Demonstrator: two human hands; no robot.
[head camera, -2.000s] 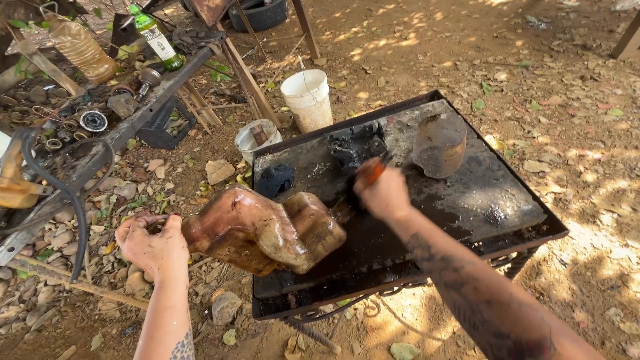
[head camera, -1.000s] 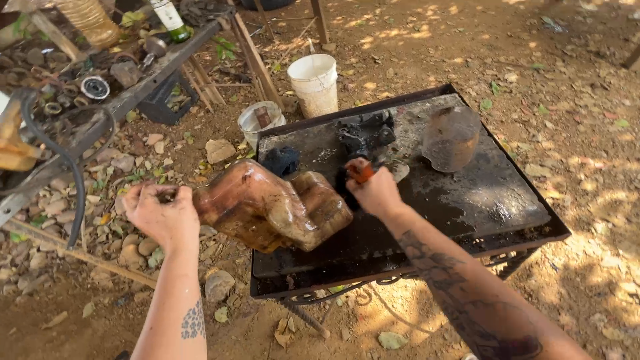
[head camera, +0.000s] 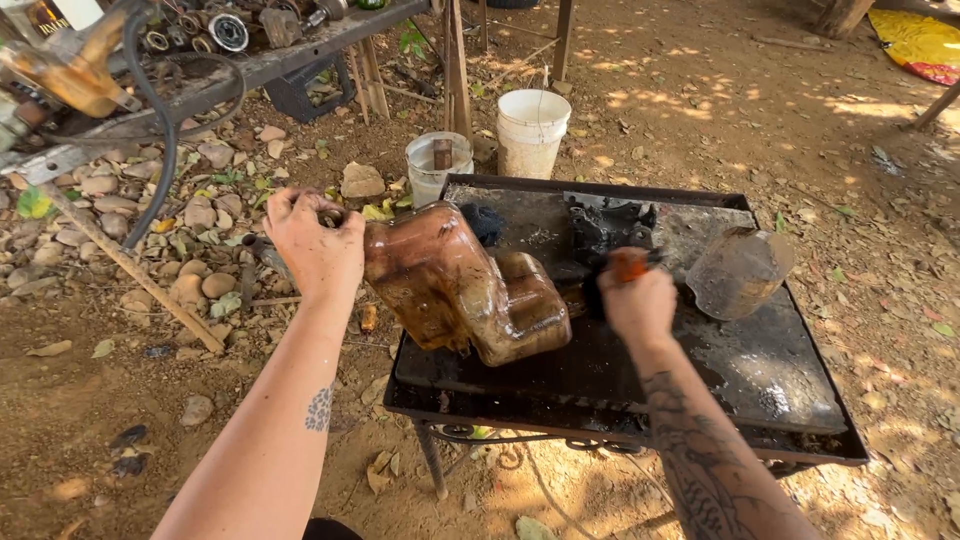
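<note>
My left hand grips the neck end of a stained, translucent plastic reservoir, wet and brownish, which hangs tilted over the left part of a black metal tray table. My right hand is closed on an orange-handled tool, blurred, whose dark head is just right of the reservoir; its kind I cannot tell. Beyond that hand lies a black metal part. A dark scrubbing pad or cloth sits behind the reservoir. To the right stands a cut clear plastic container, grimy and tilted.
Behind the table stand a white bucket and a smaller translucent bucket with a brown object in it. At upper left, a metal-edged bench holds greasy machine parts and a black hose. Stones cover the ground at left.
The reservoir stays in my left hand and my right hand keeps the orange-handled tool. That hand has shifted slightly over the tray. The view has moved a little.
</note>
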